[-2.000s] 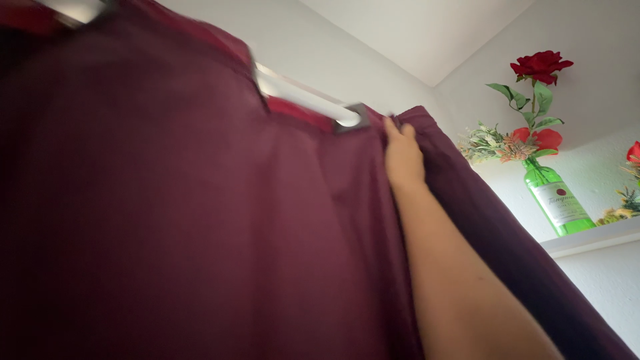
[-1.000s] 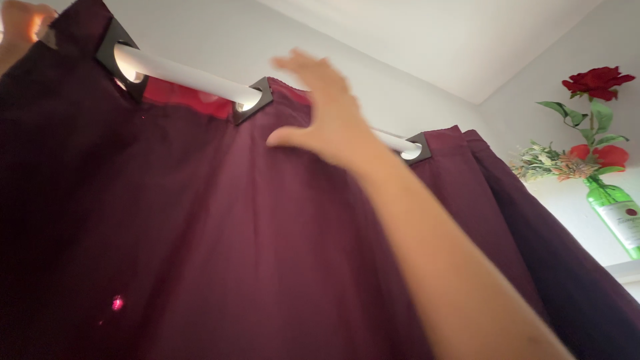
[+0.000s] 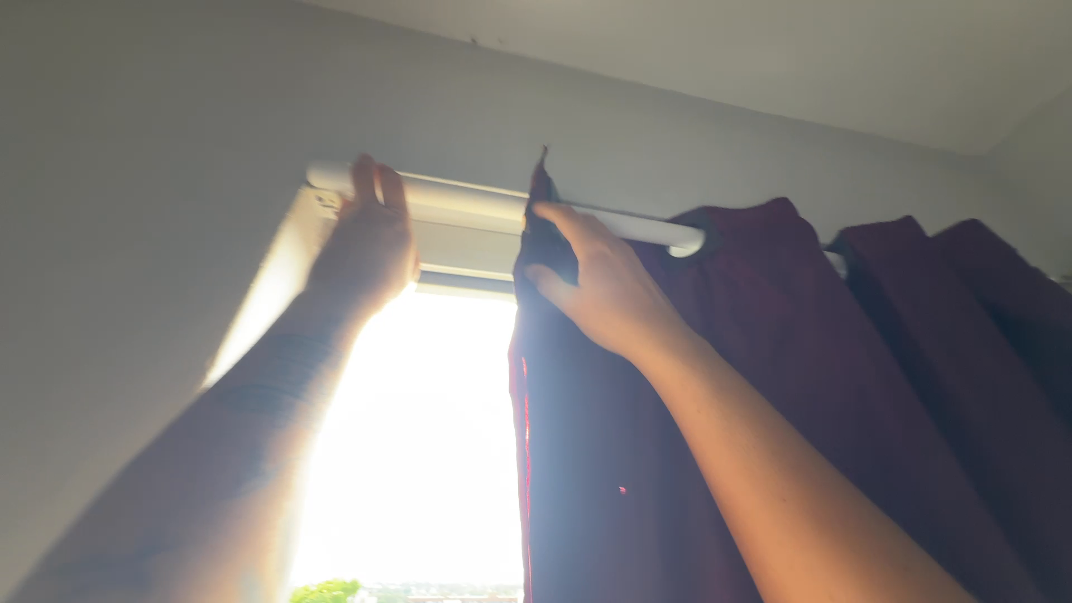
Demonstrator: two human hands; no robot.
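A white curtain rod [image 3: 469, 201] runs across the top of the window, its left end free of cloth. My left hand [image 3: 368, 226] is closed around the rod near that end. A dark maroon grommet curtain [image 3: 754, 377] hangs on the rod from the middle to the right. At the curtain's left edge, my right hand [image 3: 595, 276] has its fingers on the cloth by the rod, the thumb lower down against the fabric. The rod passes through a grommet [image 3: 691, 241] right of this hand.
Bright daylight fills the window [image 3: 419, 435], with a green treetop [image 3: 325, 591] low outside. The white window frame [image 3: 268, 285] stands left of the opening. Grey wall [image 3: 167, 126] surrounds it, and the ceiling [image 3: 754, 50] slopes above.
The view has swung left, bringing the window and the rod's end into sight. My right hand, raised with fingers spread a second ago, is now at the curtain's left edge.
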